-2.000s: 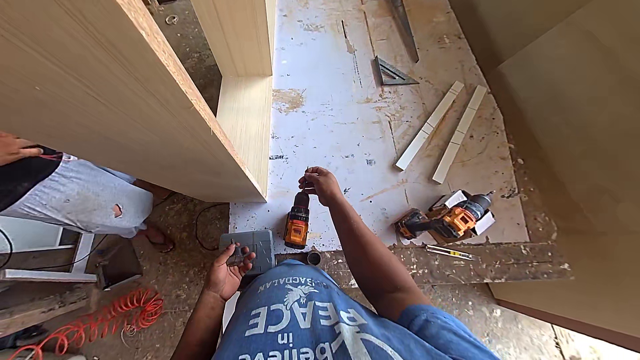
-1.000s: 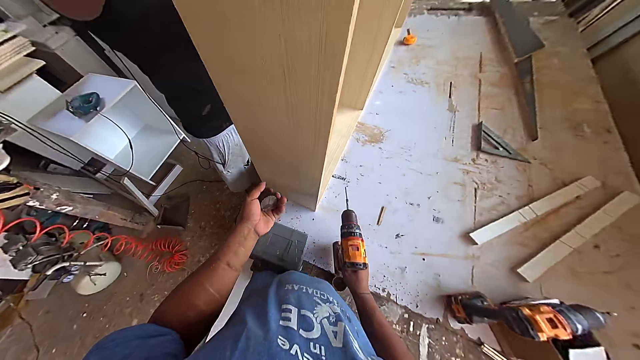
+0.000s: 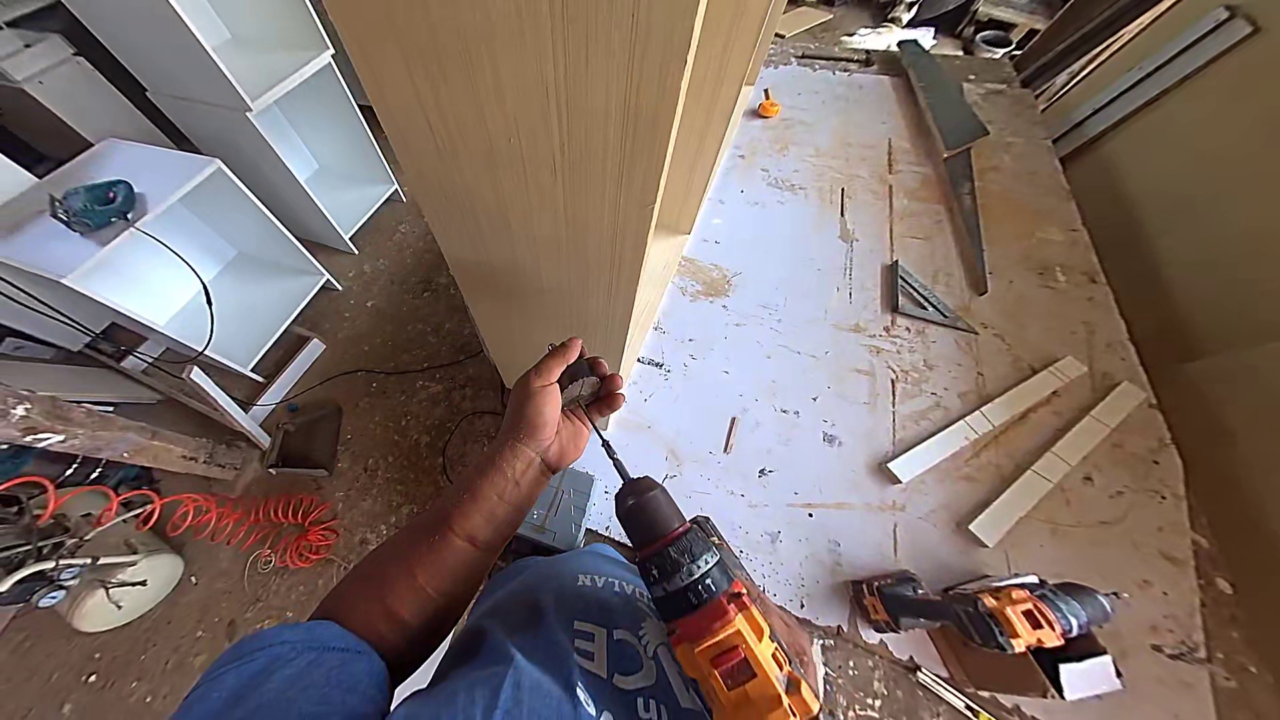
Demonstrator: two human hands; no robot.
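Note:
My right hand [image 3: 775, 615], mostly hidden behind an orange and black cordless drill [image 3: 715, 610], grips that tool. A thin dark bit [image 3: 608, 450] is in its chuck and points up and left. My left hand [image 3: 560, 405] holds a small dark round object [image 3: 580, 388] with a pale face, its kind unclear, and the bit's tip is at or very near it. Just beyond the left hand stands a wood-grain cabinet panel [image 3: 560, 180]. Below that hand, a grey plastic case [image 3: 560, 510] lies partly hidden by my arm and shirt.
On the white worktable [image 3: 790, 400] lie a second cordless drill [image 3: 1000, 610], two pale wooden strips [image 3: 985, 420], a speed square [image 3: 930, 302], a handsaw [image 3: 965, 215] and an orange-topped piece [image 3: 768, 105]. White cabinets [image 3: 230, 270], a green power tool [image 3: 95, 205] and a red coiled hose [image 3: 270, 520] are at left.
The drill, upright near the table edge one second ago, now slants toward my left hand, its bit at the round object. The other person seen earlier is out of view. The view has shifted.

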